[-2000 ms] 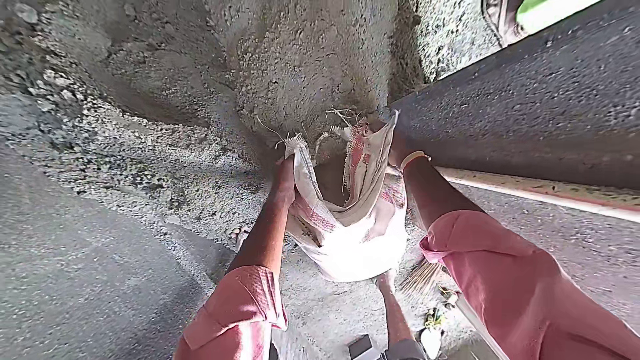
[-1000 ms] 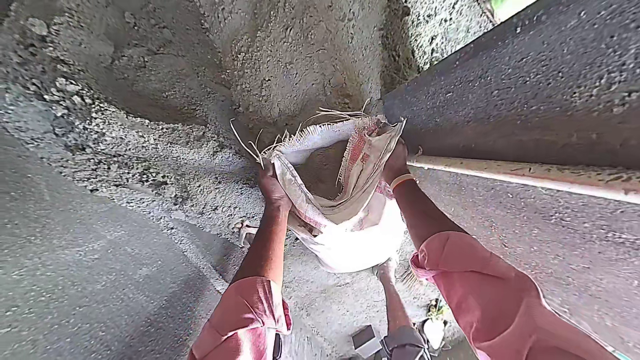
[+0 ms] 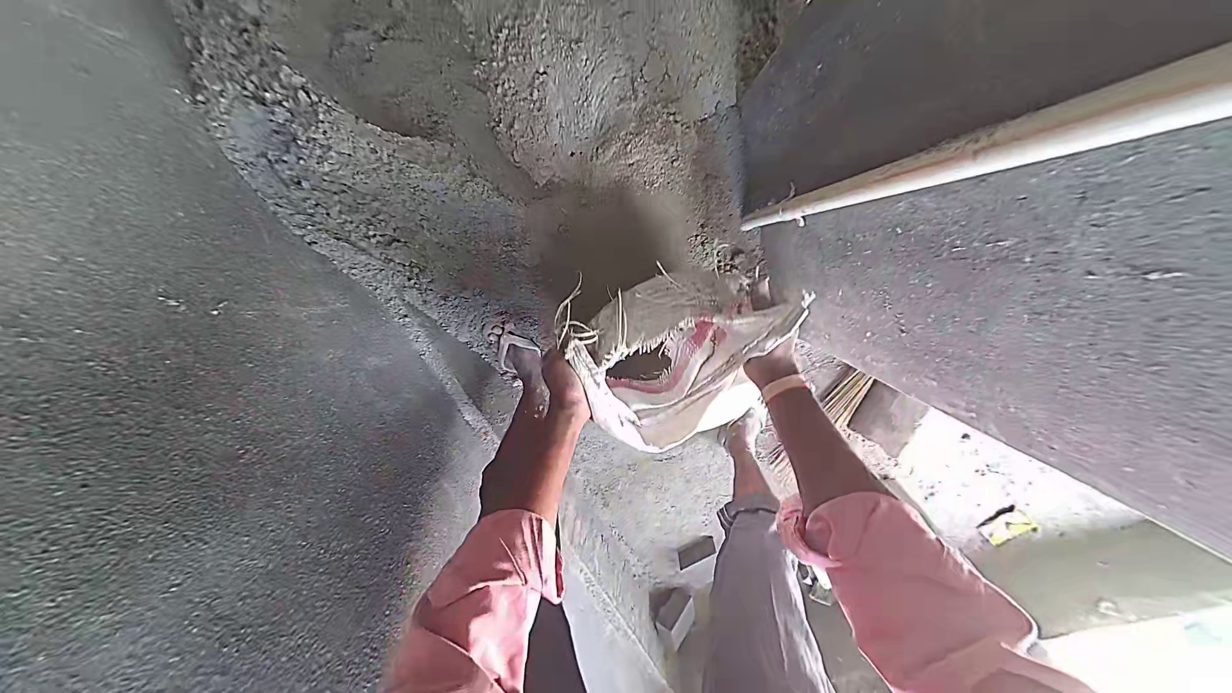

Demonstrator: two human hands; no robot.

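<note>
A white woven sack [image 3: 688, 385] with red stripes and a frayed rim hangs between my hands, its mouth partly folded over. My left hand [image 3: 566, 388] grips the left edge of the rim. On the other side my right hand [image 3: 773, 361], with a band at the wrist, grips the right edge. Brown-grey powdery material [image 3: 611, 236] or dust shows just beyond the sack's mouth. How full the sack is cannot be seen.
A pile of grey sand or gravel [image 3: 385, 183] lies ahead and left. A pale pipe [image 3: 991, 154] runs along the wall at right. My sandalled foot [image 3: 515, 346] stands beside the pile. Blocks [image 3: 674, 616] and a bundle of thin sticks [image 3: 847, 397] lie nearby.
The sack's mouth, wide open one second ago, is now tipped away and partly folded. Dusty material has appeared beyond its rim. Both hands keep hold of it. The view has turned.
</note>
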